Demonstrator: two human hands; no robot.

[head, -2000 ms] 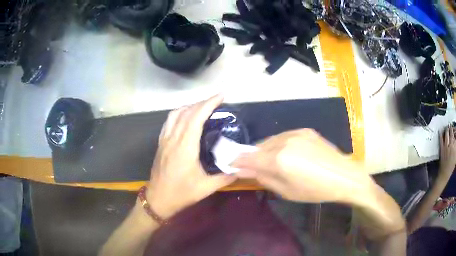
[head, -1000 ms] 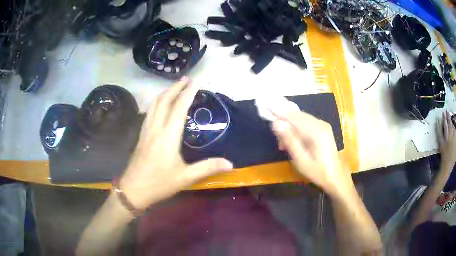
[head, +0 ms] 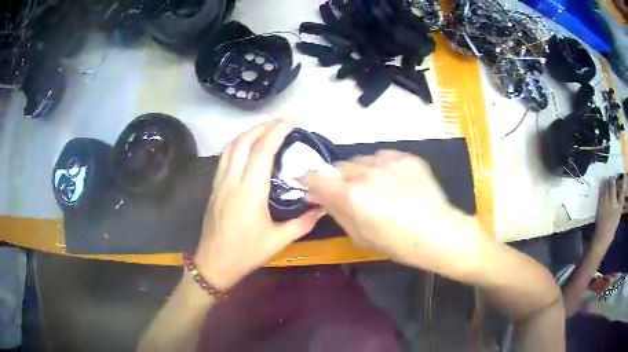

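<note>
A glossy black plastic housing [head: 284, 205] stands over the black work mat [head: 406, 161]. My left hand [head: 241, 199] grips it around its left side, thumb at the near edge. My right hand [head: 385, 203] pinches a white wiping cloth [head: 298, 159] and presses it on the housing's face. The fingertips are partly blurred and the housing's right side is partly covered by my right hand. Two more black housings, a round one [head: 153, 152] and a shiny one [head: 71, 175], sit at the mat's left end.
A perforated housing [head: 248, 67] lies behind the mat, beside a pile of black strips [head: 375, 45]. Wired assemblies [head: 506, 51] are heaped beyond the yellow tape [head: 463, 89]. More black parts [head: 182, 20] lie at the back left. Another person's hand [head: 609, 199] is at the right edge.
Compared with one second ago, my right hand has moved left and brought the cloth onto the housing. My left hand has closed around it. The round housing on the left was absent two seconds ago.
</note>
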